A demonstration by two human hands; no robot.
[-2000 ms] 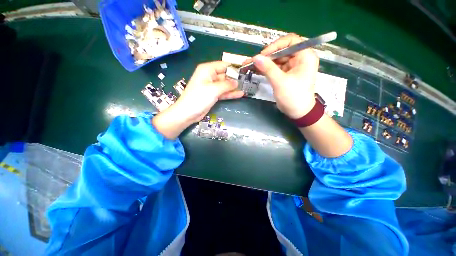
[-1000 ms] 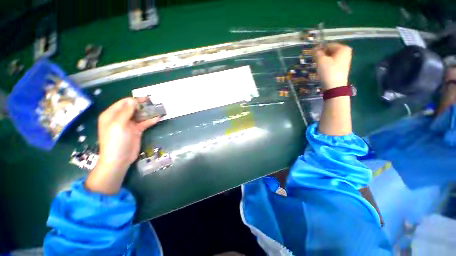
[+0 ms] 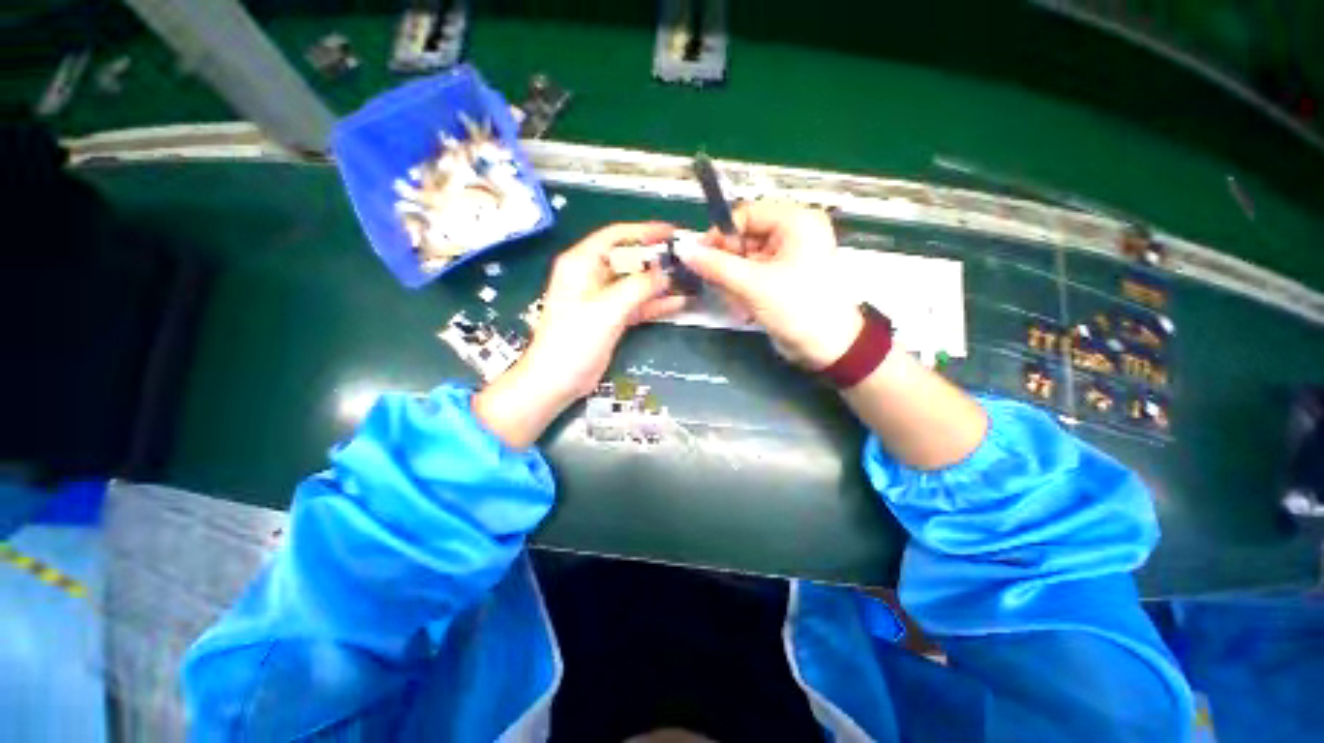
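My left hand (image 3: 593,305) holds a small grey and dark circuit board assembly (image 3: 680,276) at its fingertips, above the bench mat. My right hand (image 3: 784,279) holds dark tweezers (image 3: 713,195), their back end pointing up and away. The fingertips of both hands meet at the assembly, and the tweezer tips are hidden there. A small white piece shows at the left fingertips; I cannot tell what it is. A long white sheet (image 3: 915,298) lies flat behind and beside my right hand.
A blue scrap bin (image 3: 369,189) with white and tan scraps stands at upper left. Boards lie left of my hands (image 3: 479,343) and below them (image 3: 624,412). A clear parts tray (image 3: 1067,356) holds small parts at right. A pale rail (image 3: 929,216) crosses behind.
My right hand has come back from the parts tray to the assembly in my left hand. The view has turned, so bin and tray sit further right in it. The left hand still holds the assembly.
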